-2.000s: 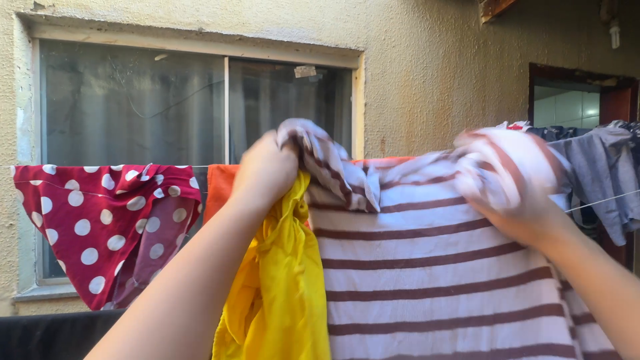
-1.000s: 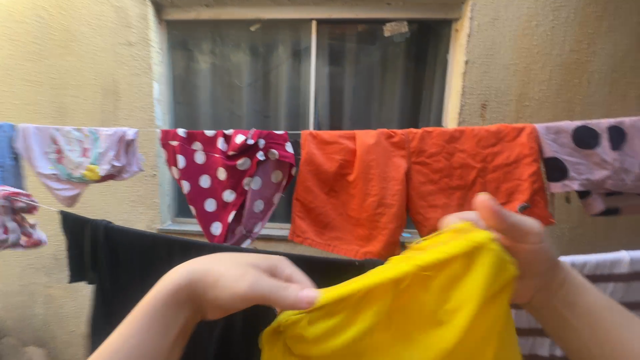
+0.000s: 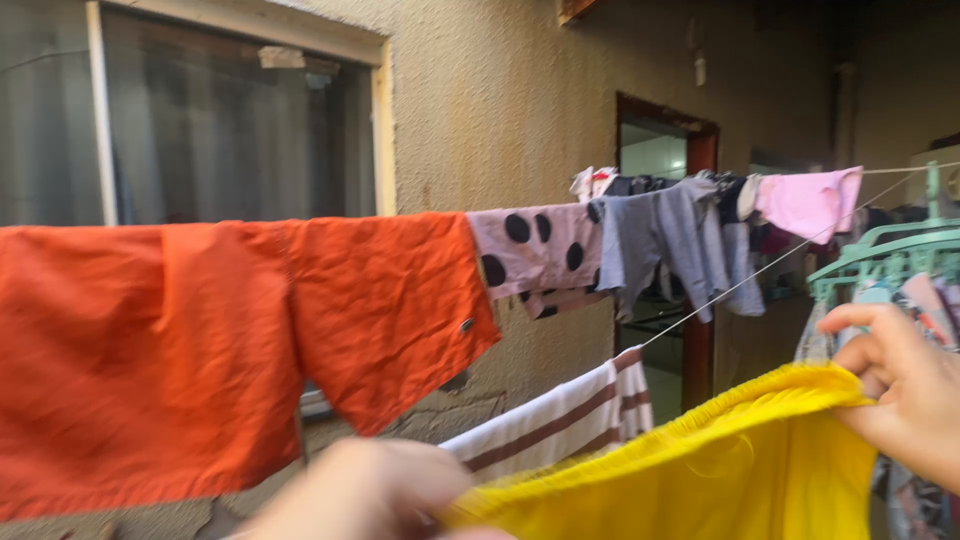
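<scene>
A yellow garment with a gathered elastic edge is stretched between my two hands at the lower right. My left hand, blurred at the bottom, grips one end of that edge. At the right, my right hand pinches the other end between thumb and fingers. The garment's lower part is out of view. Behind it, a white cloth with brown stripes hangs over the nearer clothesline. Orange shorts hang on the line beyond, left of my hands.
Farther along hang pink cloth with black dots, grey garments and a pink cloth. A green plastic clip hanger with clothes stands close to my right hand. Behind are a textured wall, a window and a doorway.
Two seconds ago my hands were on the striped cloth, with the yellow garment hanging beside it; now they hold the yellow garment and the striped cloth hangs on the line. The view has swung right.
</scene>
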